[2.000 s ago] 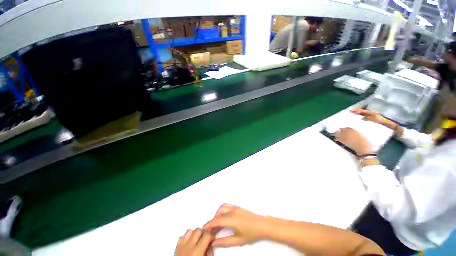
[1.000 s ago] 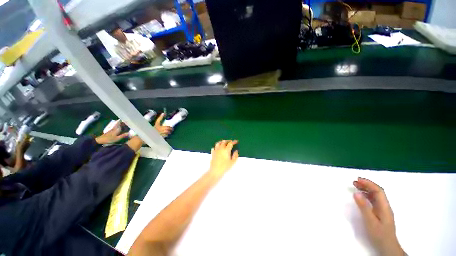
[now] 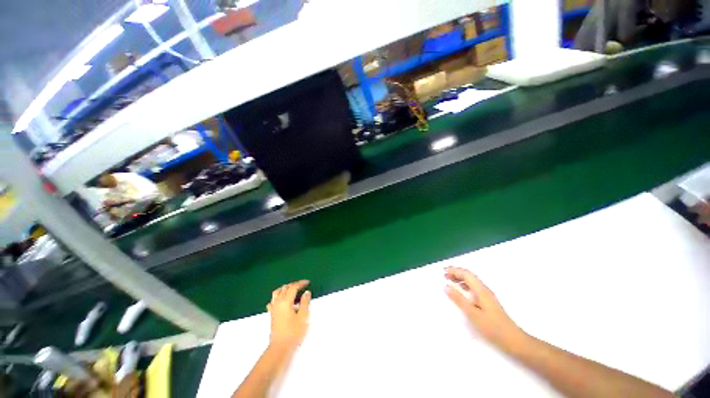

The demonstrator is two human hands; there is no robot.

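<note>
My left hand (image 3: pixel 289 313) is over the white tabletop (image 3: pixel 389 342) near its back edge by the belt, fingers apart, with nothing seen in it. My right hand (image 3: pixel 475 299) is over the tabletop further right, fingers loosely curled and apart, with nothing seen in it. The two hands do not touch each other. White elongated devices lie on the green belt at the left, one of them (image 3: pixel 90 323) beyond the slanted post.
The green conveyor belt (image 3: pixel 420 225) runs along the table's back edge. A slanted white post (image 3: pixel 117 272) stands at the table's left corner. A black panel (image 3: pixel 300 136) stands across the belt. Yellow strips (image 3: pixel 159 373) are at lower left.
The view has swung right and up since one second ago. Both hands remain apart over the table and appear closer together. The dark-sleeved neighbour's arms no longer show at the belt.
</note>
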